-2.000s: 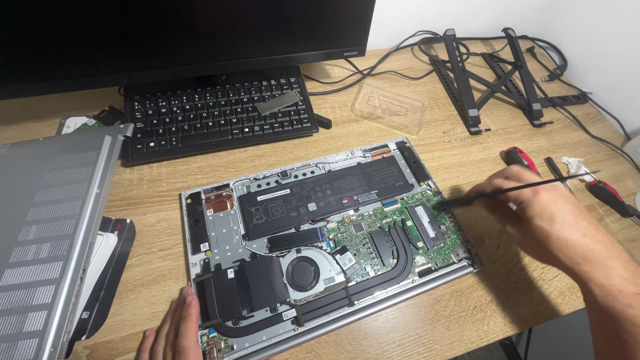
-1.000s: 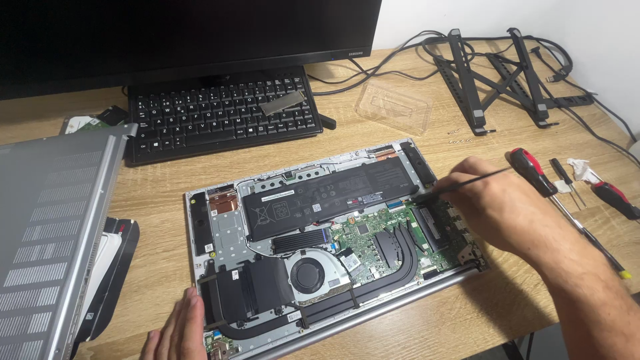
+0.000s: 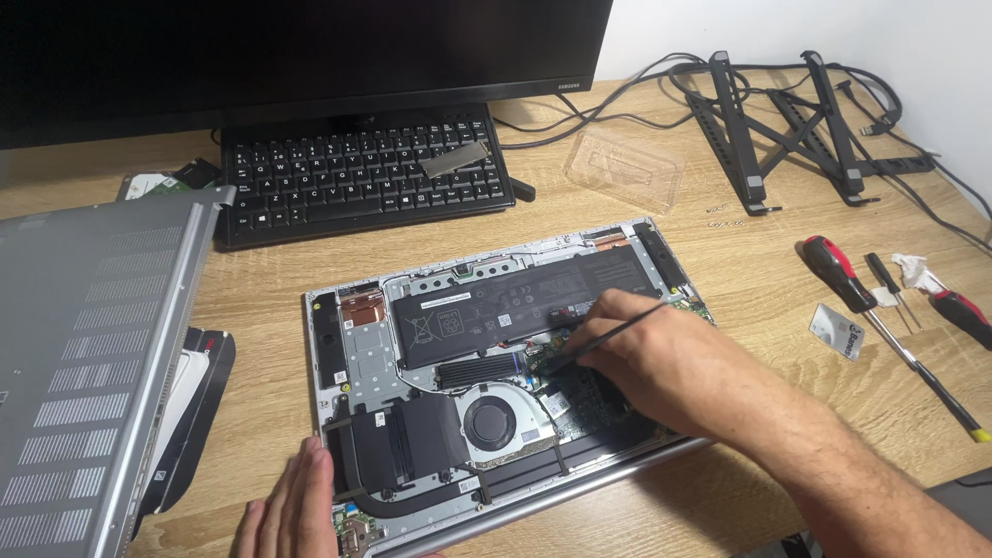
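Note:
An opened laptop chassis (image 3: 349,411) lies on the wooden desk, its insides showing. My right hand (image 3: 659,349) grips a thin black brush-like tool (image 3: 612,333), whose tip is over the green circuit board near the lower edge of the black battery (image 3: 519,302). The hand hides part of the board. My left hand (image 3: 298,504) rests against the chassis's left edge, fingers together and extended. Between the hands are the round cooling fan (image 3: 492,422) and a black ribbed heatsink (image 3: 477,372).
A grey laptop bottom cover (image 3: 85,349) stands at left. Behind are a black keyboard (image 3: 364,170) bearing a metal strip (image 3: 456,160), a monitor (image 3: 310,54), a clear plastic tray (image 3: 624,170) and a folding stand (image 3: 790,139). Screwdrivers (image 3: 841,271), a card (image 3: 837,332) and small screws (image 3: 726,224) lie at right.
My right hand has moved left with the tool, from the board's right part toward the middle of the chassis. My left hand has stayed at the left edge.

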